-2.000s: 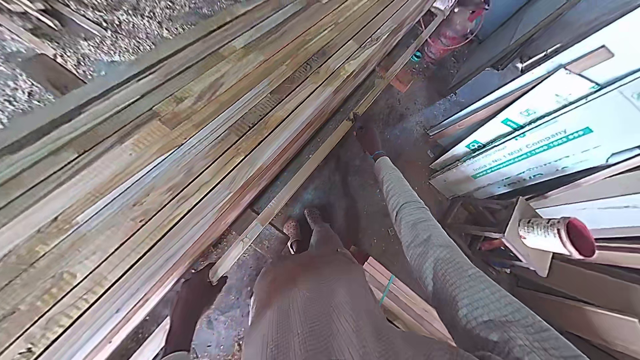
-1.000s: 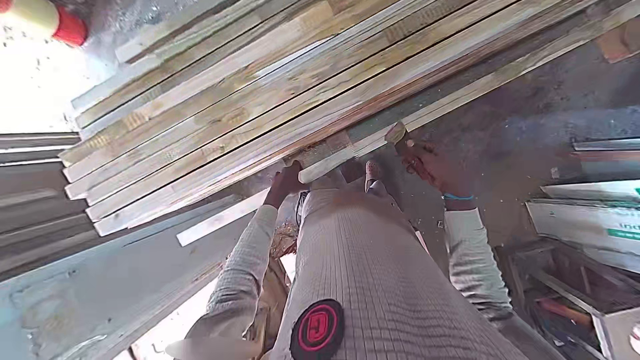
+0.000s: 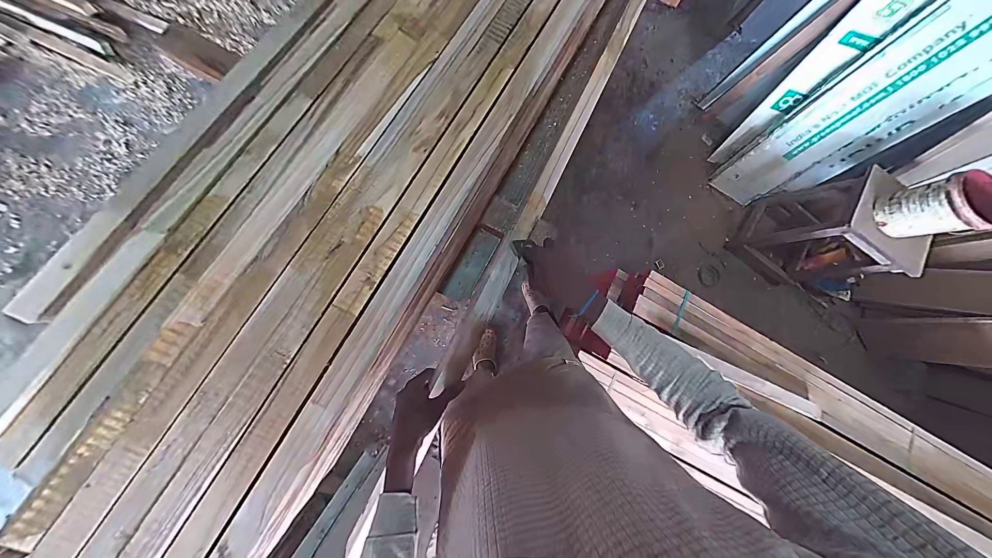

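A long narrow wooden strip (image 3: 572, 136) runs away from my body, alongside a broad stack of long timber boards (image 3: 310, 271). My left hand (image 3: 421, 407) is closed round the strip's near end, close to my waist. Farther along, my right hand (image 3: 536, 260) is at the strip's right edge; it is dark and blurred, so its finger grip is unclear. A small block-like piece (image 3: 544, 230) shows beside that hand, and whether it is held cannot be seen. Under the strip, between it and the stack, lies a short greenish-grey piece (image 3: 471, 263).
Bundled wooden strips (image 3: 721, 349) lie at my right. Beyond are a wooden stool (image 3: 891, 232) with a stained bucket (image 3: 922, 209) and leaning printed boards (image 3: 845, 101). Shavings (image 3: 116, 139) cover the ground at upper left. My feet (image 3: 486, 349) stand beside the strip.
The view has swung widely. My right hand, far out along the strip two seconds ago, is now closer to my body. One second ago it held a small block at the strip. My left hand stays at the near end.
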